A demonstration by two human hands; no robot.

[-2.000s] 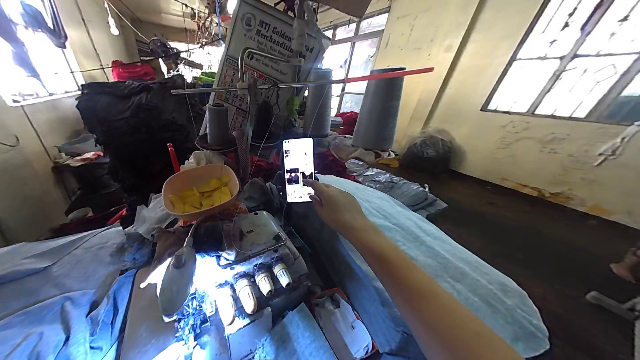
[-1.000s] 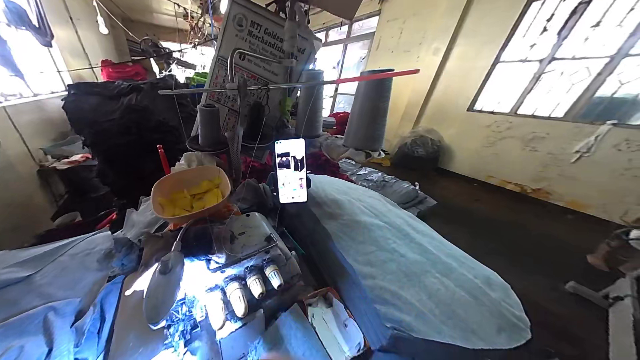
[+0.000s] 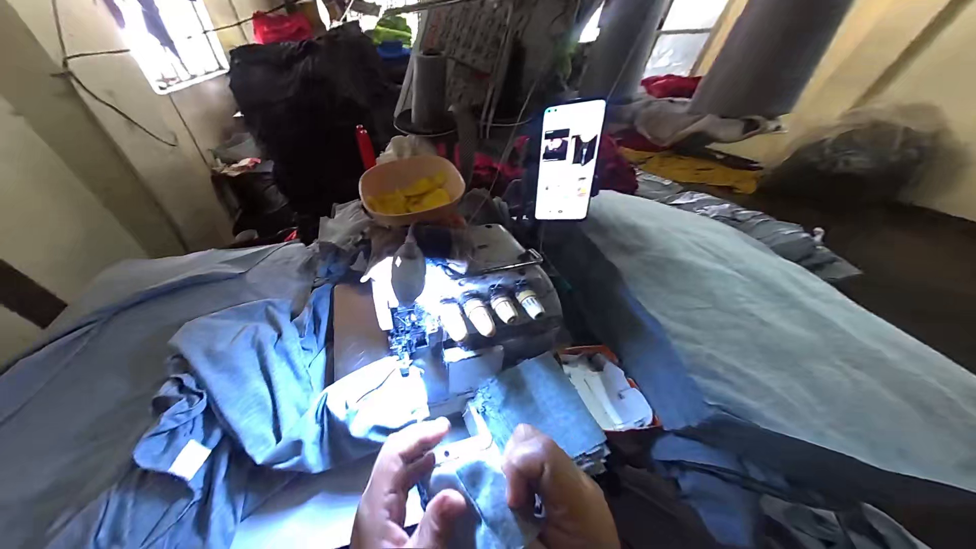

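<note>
At the bottom centre my right hand (image 3: 560,488) pinches a small blue fabric piece (image 3: 488,492) between thumb and fingers. My left hand (image 3: 412,488) is just to its left, fingers curved and apart, by the edge of that piece; whether it touches is unclear. Beyond both hands is an overlock sewing machine (image 3: 496,339) with several tension knobs, its needle area (image 3: 410,332) brightly lit. A stack of cut blue fabric pieces (image 3: 545,408) lies right of the needle area. Blue cloth (image 3: 259,381) is bunched at the machine's left. A lit smartphone (image 3: 568,160) stands upright behind the machine.
A peach plastic bowl (image 3: 412,183) with yellow pieces stands behind the machine. An orange-rimmed tray (image 3: 652,419) holds white pieces at right. Long light-blue fabric (image 3: 747,320) spreads along the right side. Large thread cones (image 3: 770,53) stand at the back, near a black fabric heap (image 3: 305,107).
My right hand, at the phone two seconds ago and out of view one second ago, is now low in front of the machine with fabric. My left hand has come into view. The view has tilted down.
</note>
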